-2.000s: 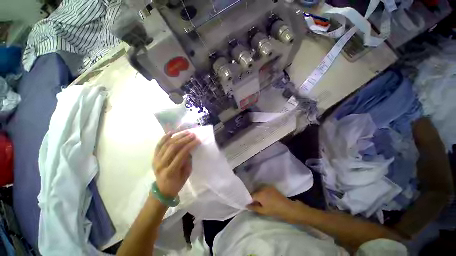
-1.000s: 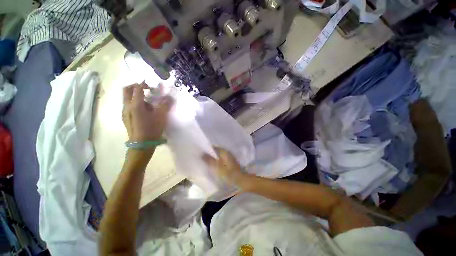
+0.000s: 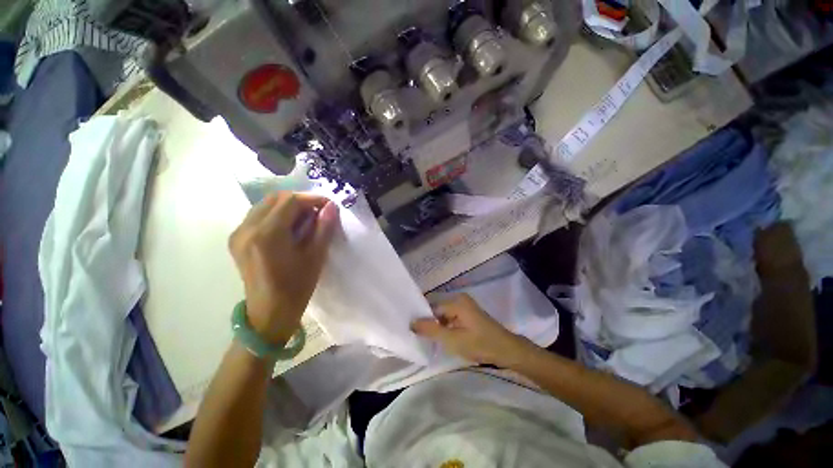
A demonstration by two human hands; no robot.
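A white cut fabric piece (image 3: 365,283) runs from the needle area of the overlock machine (image 3: 338,160) down over the table edge towards my lap. My left hand (image 3: 285,251), with a green bangle at the wrist, has its fingers bent together on the cloth just in front of the presser foot, under the bright lamp. My right hand (image 3: 461,331) pinches the cloth's right edge in front of the table edge. The needle tips are lost in the glare and among small metal parts.
A long white stack (image 3: 91,265) lies at the left on blue-grey cloth. A printed tape measure (image 3: 598,114) and grey thread waste (image 3: 562,183) lie right of the head. White and blue cloth (image 3: 653,274) is heaped at the right, beside a brown strip-like edge.
My left hand has moved from flat on the table to the cloth at the needle. My right hand has moved right and down to the cloth's edge. The view has shifted closer to the machine.
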